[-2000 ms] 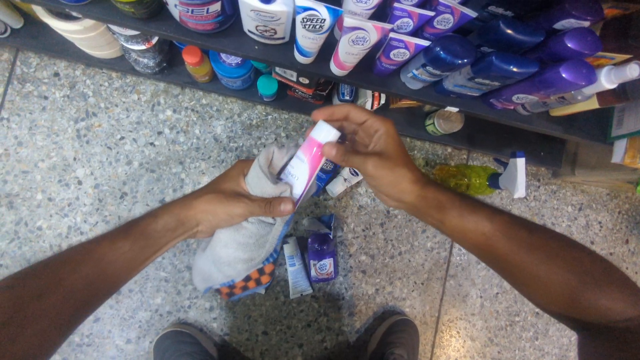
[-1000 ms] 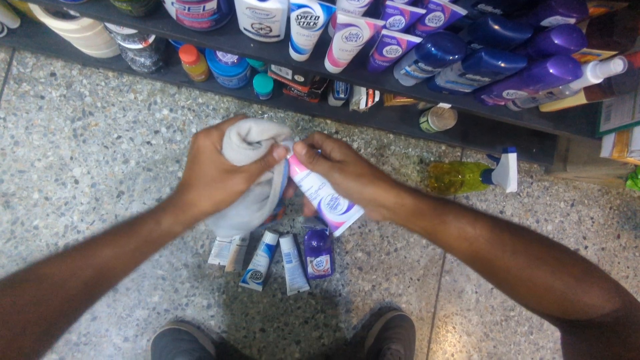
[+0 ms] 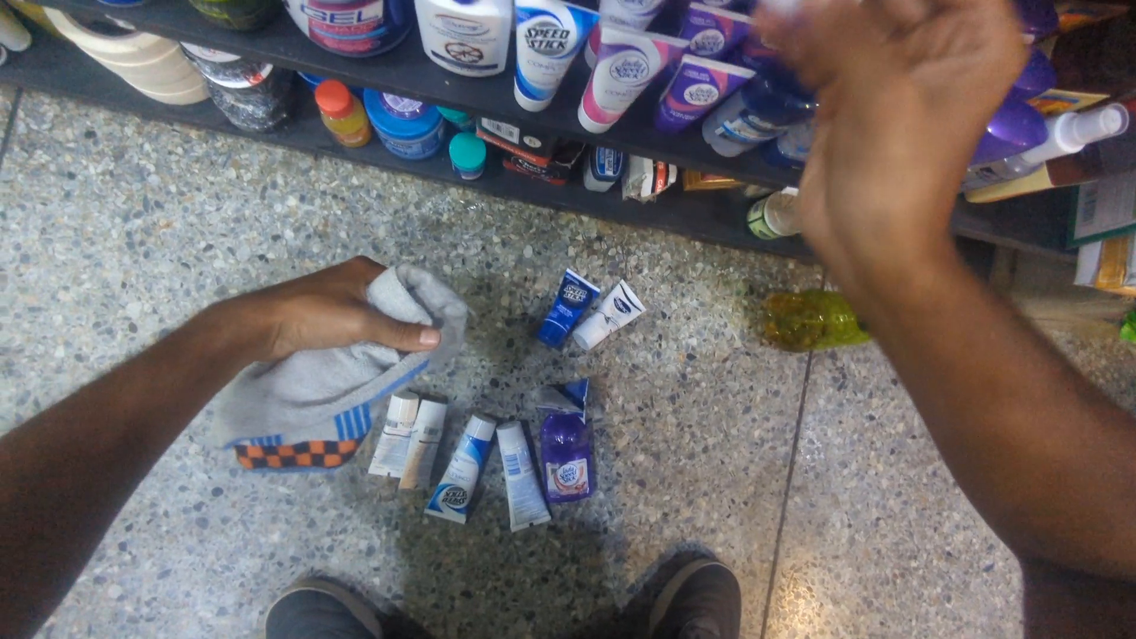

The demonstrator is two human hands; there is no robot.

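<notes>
My left hand (image 3: 342,311) holds a grey cloth (image 3: 311,395) with blue stripes and an orange-and-black checked edge. My right hand (image 3: 896,115) is raised, blurred, over the purple and blue bottles at the shelf's right; whether something is in its fingers cannot be made out. On the floor below the cloth lie two pale tubes (image 3: 408,439), a white-and-blue Speed Stick tube (image 3: 463,469), a light blue tube (image 3: 524,475) and a purple Lady Speed Stick container (image 3: 566,457). A dark blue tube (image 3: 568,308) and a white tube (image 3: 609,315) lie nearer the shelf.
The black shelf (image 3: 657,213) spans the top, its upper level holding upright tubes (image 3: 630,75) and bottles, its lower one jars (image 3: 404,124) and small boxes (image 3: 528,155). A yellow-green bottle (image 3: 812,319) lies on the speckled floor at right. My shoes (image 3: 697,599) are at the bottom edge.
The pink-and-white tube has left the cloth, and my right hand has moved up and right to the shelf. My left hand has moved lower with the cloth hanging from it.
</notes>
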